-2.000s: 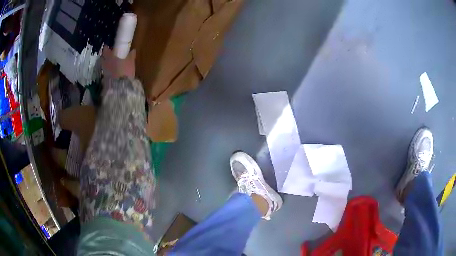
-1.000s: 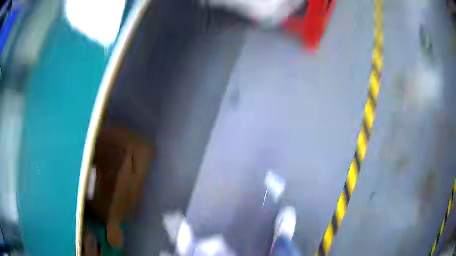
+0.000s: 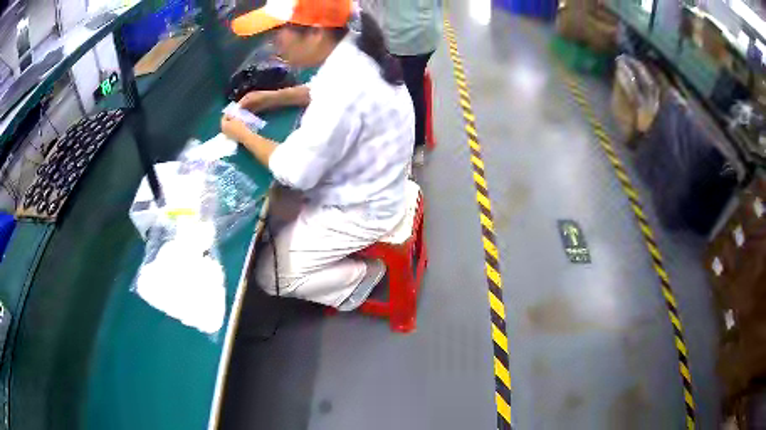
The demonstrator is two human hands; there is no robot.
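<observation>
Neither of my hands is in the picture. Nearest in front of me is the green-topped workbench [image 3: 134,336] with a pale edge, curving along the left. White material in clear plastic bags [image 3: 181,285] lies on it. Crinkled clear plastic film [image 3: 231,197] lies beside the white material, nearer the seated person. The white label roll seen before is not in view.
A person in an orange cap and white clothes [image 3: 353,143] sits on a red stool [image 3: 403,277], holding a small whitish item. Another person [image 3: 411,25] is behind. Yellow-black tape [image 3: 487,227] marks the aisle. A black-wrapped bundle [image 3: 684,164] and brown cartons [image 3: 743,277] are at right.
The view has swung up and away from the floor, my feet and the kraft paper to the bench and aisle. My hand with the white roll has left the picture.
</observation>
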